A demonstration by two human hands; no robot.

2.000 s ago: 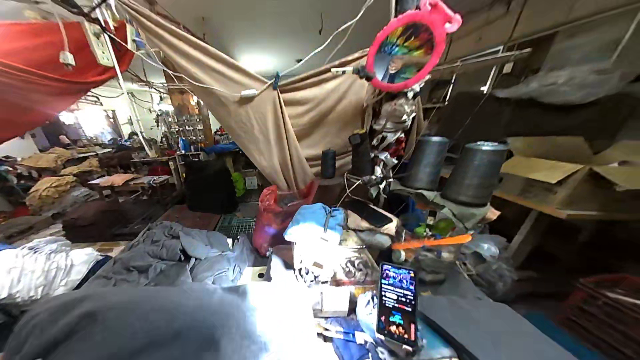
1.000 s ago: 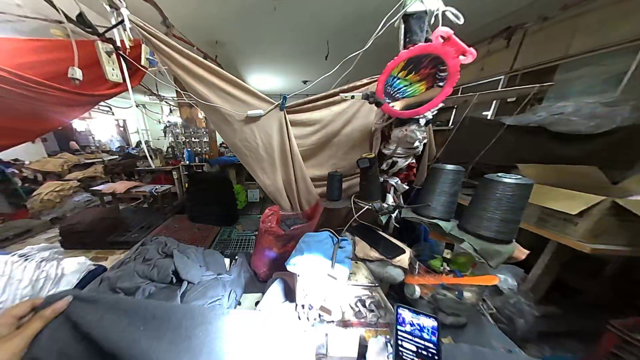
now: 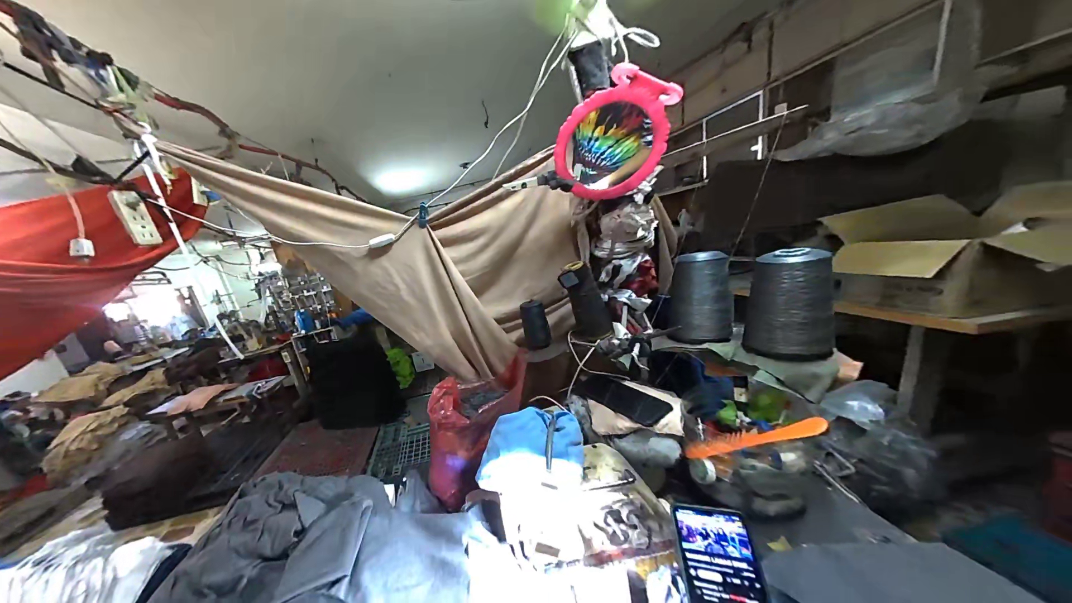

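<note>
Neither of my hands shows in the head view. Crumpled grey fabric (image 3: 293, 528) lies at the lower left and middle. Behind a glaring bright patch stands a machine partly covered by a blue cloth (image 3: 528, 444); its details are washed out. A phone (image 3: 718, 553) with a lit screen leans at the bottom edge, right of the machine. An orange-handled brush (image 3: 762, 437) lies across the clutter on the right. A dark phone-like slab (image 3: 626, 400) rests on a beige cloth behind the machine.
A red plastic bag (image 3: 461, 435) stands left of the blue cloth. Large cones of dark thread (image 3: 789, 306) stand at the right, before an open cardboard box (image 3: 946, 260). A pink-framed mirror (image 3: 618, 142) hangs above. White fabric (image 3: 75, 574) lies at the lower left.
A hand holding the dark grey fabric at the lower left one second ago is out of view. That raised dark fabric no longer covers the lower left. The view has tilted upward.
</note>
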